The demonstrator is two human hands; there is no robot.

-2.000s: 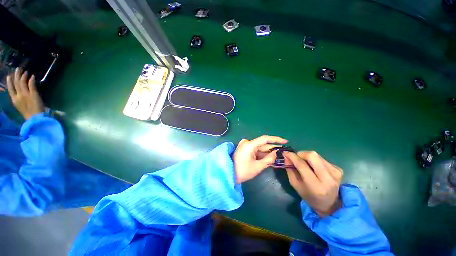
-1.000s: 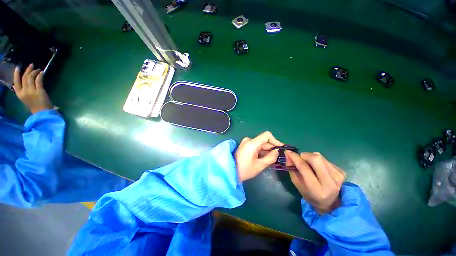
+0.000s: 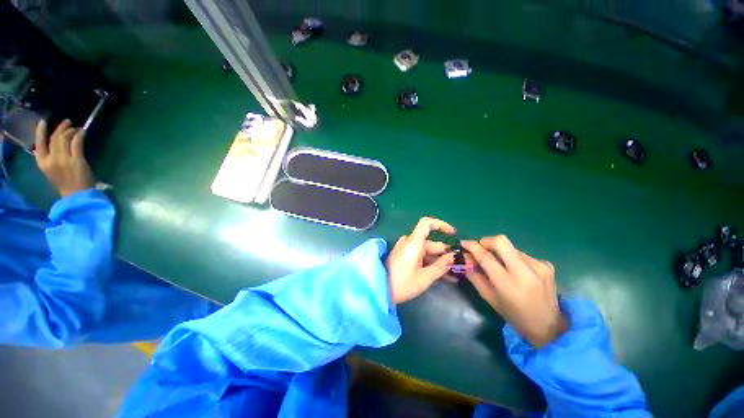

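A small black module [image 3: 458, 258] is between the fingertips of my two hands, above the near part of the green bench [image 3: 440, 180]. A pinkish-purple edge shows at its lower side; whether this belongs to the module or to a thin tool, I cannot tell. My left hand [image 3: 418, 263] holds the module from the left with thumb and fingers. My right hand [image 3: 515, 282] has its fingertips on the module's right side. The fingers hide much of it.
Two dark oval pads [image 3: 330, 188] and a white-gold phone [image 3: 251, 159] lie left of my hands, by a metal upright [image 3: 249, 61]. Black and silver modules [image 3: 406, 60] are spaced along the far side. A clear bag [image 3: 722, 310] is right. Another person's hand [image 3: 65, 157] is left.
My right fingers have shifted on the module, and its pinkish-purple edge shows brighter. The bench things sit slightly lower in view. The other person's hand has moved slightly right.
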